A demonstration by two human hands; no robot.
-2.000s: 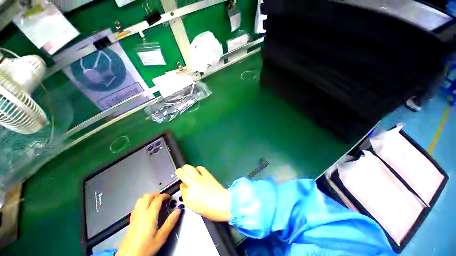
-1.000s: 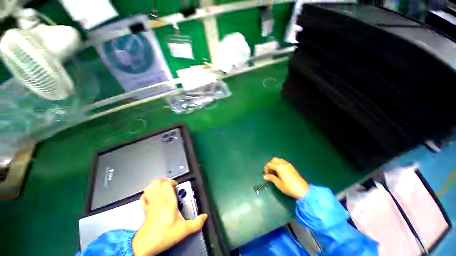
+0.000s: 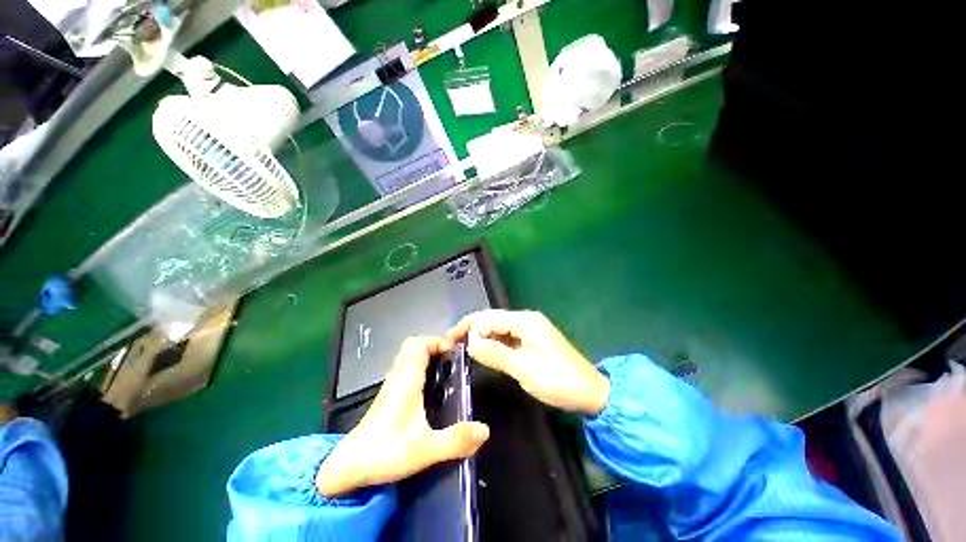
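A tablet (image 3: 460,466) stands tilted on edge above the near pocket of the black foam tray (image 3: 530,466). My left hand (image 3: 397,423) grips it by its sides near the dark camera rings. My right hand (image 3: 535,360) has its fingertips at the tablet's upper edge; whether they hold a small part cannot be seen. A second grey tablet (image 3: 408,323) lies flat in the far pocket, camera rings at its upper right corner. Small dark parts (image 3: 684,367) lie on the green mat, right of my right hand.
Tall black foam stack (image 3: 837,180) at right. Trays with pinkish sheets (image 3: 932,445) at lower right. White fan (image 3: 228,148), clear bag (image 3: 516,188) and hanging cards along the back rail. Brown cardboard (image 3: 170,355) at left. Another person's blue sleeve (image 3: 30,482) at the left edge.
My right hand has moved from the small dark parts back to the tablet's edge. My left hand has raised the tablet from nearly flat to steeply tilted. The camera view has shifted left.
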